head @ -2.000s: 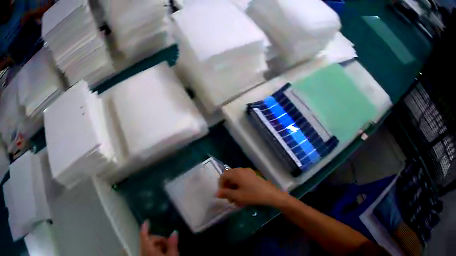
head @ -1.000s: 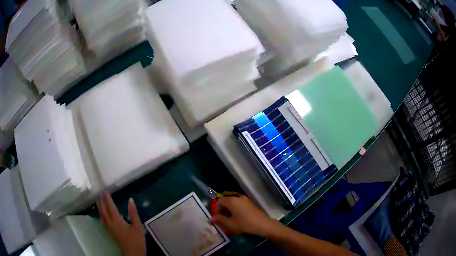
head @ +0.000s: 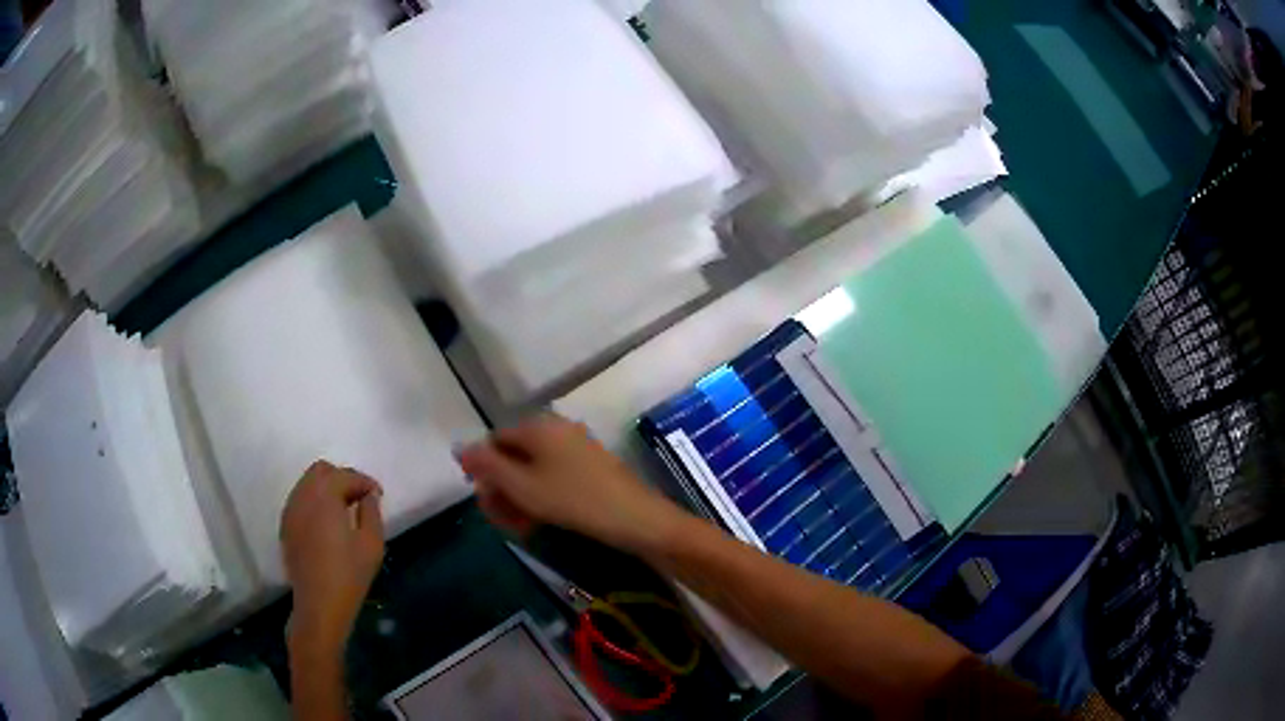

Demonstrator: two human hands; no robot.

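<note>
A soft-looking milky sheet stack (head: 303,373) lies in front of me, left of centre. My left hand (head: 331,521) is over its near part, fingers curled together. My right hand (head: 543,479) is at its near right corner, fingers bent and pinched. Whether either hand grips a sheet cannot be told. The work box (head: 500,683), pale top with dark border, is cut off by the bottom edge. Scissors (head: 627,655) with a red and a yellow loop lie beside it, partly under my right forearm.
Dark blue cell stack (head: 796,472) and light-green sheet (head: 944,366) lie on a white board (head: 1036,268) at right. Tall white stacks (head: 543,127) stand behind; another white stack (head: 106,479) is at left. A pale-green stack (head: 226,697) shows at bottom left. A wire basket (head: 1205,409) is far right.
My right hand has left the scissors and moved up and left to the milky stack. My left hand has moved up from beside the pale-green stack, its fingers now curled. The view has shifted.
</note>
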